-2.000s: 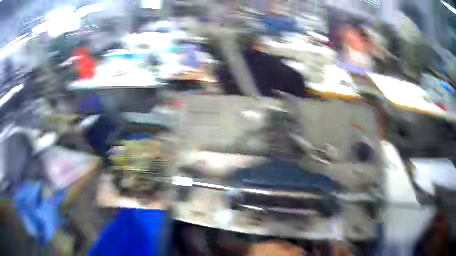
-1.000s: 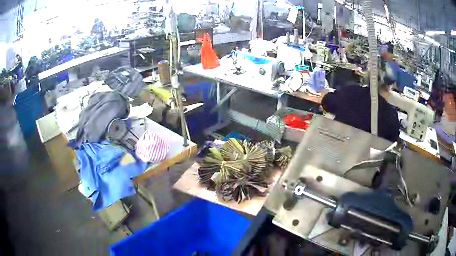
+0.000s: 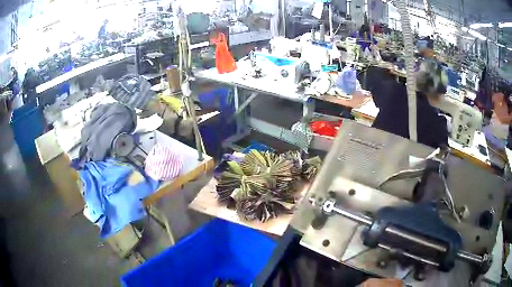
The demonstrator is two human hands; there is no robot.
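A tilted grey metal plate (image 3: 359, 160) belongs to the machine at the right. Its dark blue clamp head (image 3: 418, 216) holds a bright cylinder, and a thin shiny shaft (image 3: 351, 214) runs through it. A small strip of a hand, apparently my left hand (image 3: 380, 282), shows at the bottom edge below the plate's front. It is cut off by the frame, so its fingers and anything in it are hidden. My right hand is out of view.
A fanned olive-brown pile of pieces (image 3: 261, 179) lies on a stand left of the plate. A blue bin (image 3: 208, 252) is below it. A cloth-covered table (image 3: 179, 182) is farther left. A person in dark clothing (image 3: 387, 101) is behind the plate.
The blurred view has cleared and swung left, so the machine now sits lower right. Over the last second the scene has shifted slightly left, and the strip of hand has appeared at the bottom edge.
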